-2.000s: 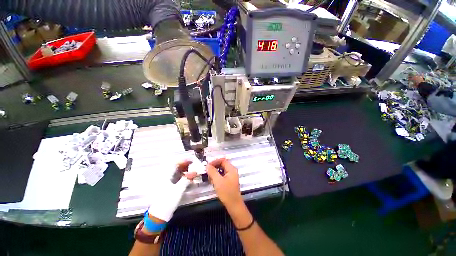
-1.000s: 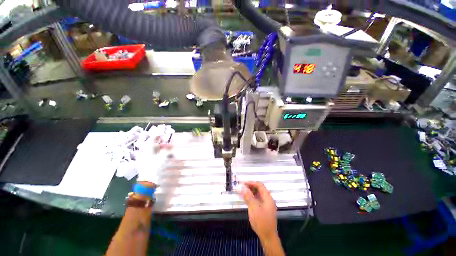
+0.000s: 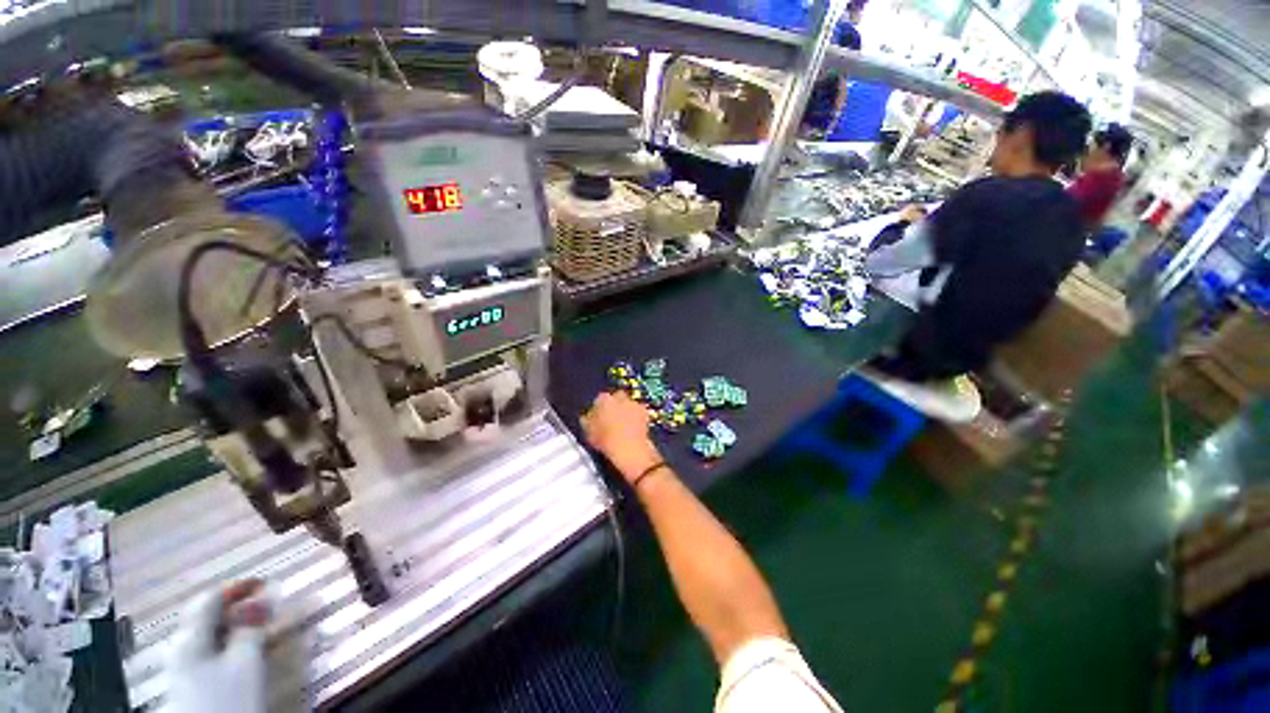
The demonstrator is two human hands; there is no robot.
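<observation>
My right hand (image 3: 617,422), bare, is at the left edge of the loose green circuit boards (image 3: 678,405) on the black mat (image 3: 759,365). Its fingertips are bunched and what they touch cannot be told. My left hand (image 3: 240,648), in a white glove, is blurred over the left part of the ribbed metal plate (image 3: 474,522); whether it holds anything cannot be told. The dark soldering iron head (image 3: 365,568) points down at the plate between my hands. White plastic housings (image 3: 53,592) lie heaped at the lower left.
The controller (image 3: 453,202) with red digits stands behind the plate, above a smaller display box (image 3: 488,320). A beige fume hood (image 3: 195,286) is at left. Soldered assemblies (image 3: 822,286) lie beyond the mat. A seated person (image 3: 996,258) and a blue stool (image 3: 871,432) are at right.
The view has swung to the right. My right hand has moved from beside the iron to the boards on the mat. My left hand has moved from the white housings to over the plate.
</observation>
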